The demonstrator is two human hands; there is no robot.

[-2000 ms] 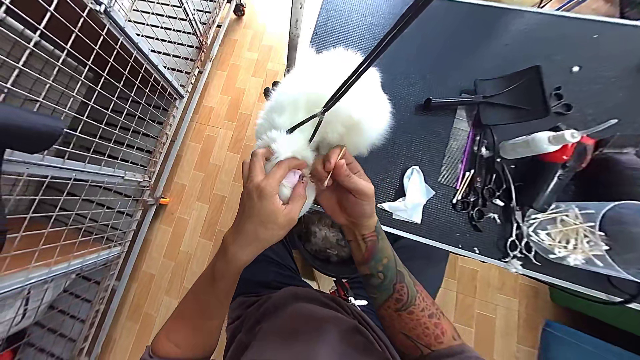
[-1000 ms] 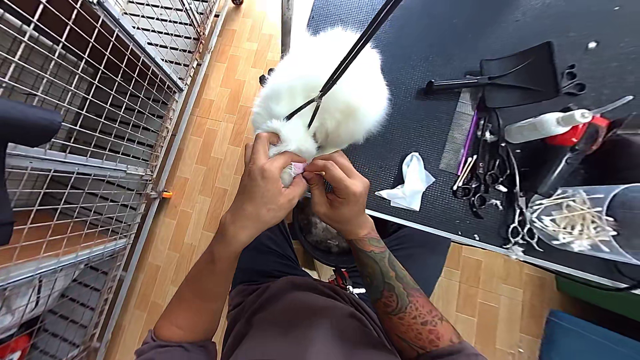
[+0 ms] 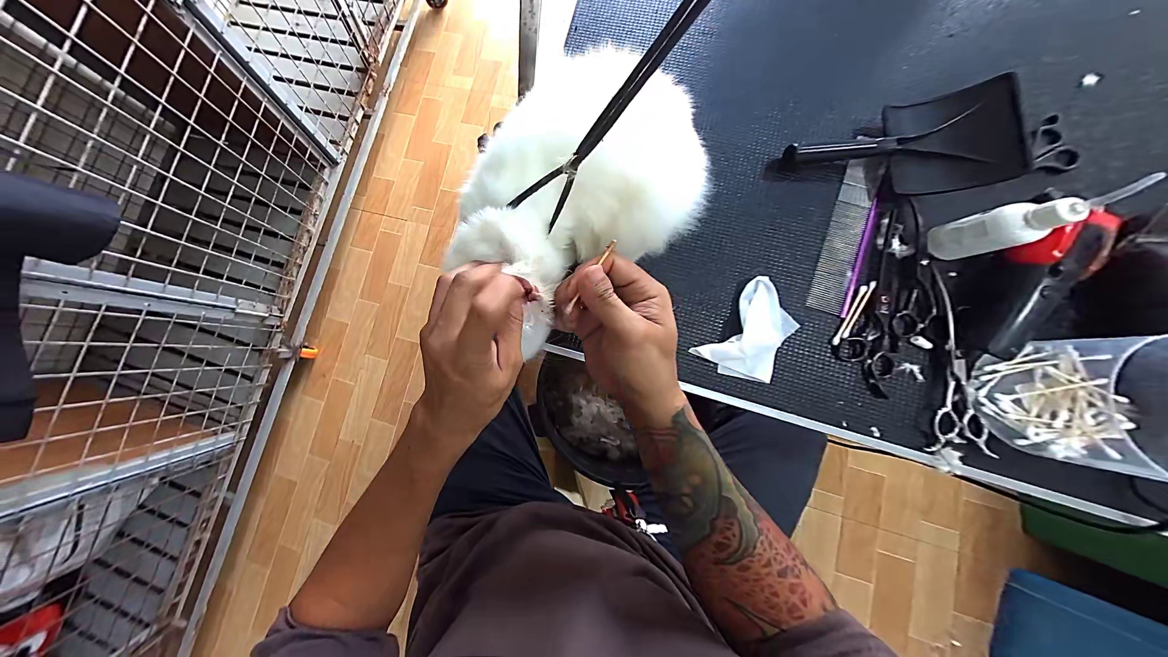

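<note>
A fluffy white dog (image 3: 630, 155) is on the black grooming table (image 3: 776, 55), with a dark grooming loop (image 3: 602, 119) around its neck area. My left hand (image 3: 474, 338) grips the dog's ear, folded so that reddish-pink skin shows by the fingertips. Close by on the right, my right hand (image 3: 630, 319) pinches a thin wooden-stick cotton swab (image 3: 606, 253) between thumb and fingers. The swab's lower end lies near the ear; whether it touches cannot be told. The dog's face is hidden.
A white tissue (image 3: 756, 330), a metal comb (image 3: 844, 242), several scissors (image 3: 954, 415), a black dustpan-like tool (image 3: 958, 137), a clear bottle (image 3: 999, 228) and a container of swabs (image 3: 1058, 397) lie to the right. Wire cages (image 3: 164, 173) stand at left. Below the table edge is a round bin (image 3: 589, 424).
My right hand has drawn slightly away from my left, and the swab shows again. One second ago the hands met at the pink ear skin. My left hand keeps its hold.
</note>
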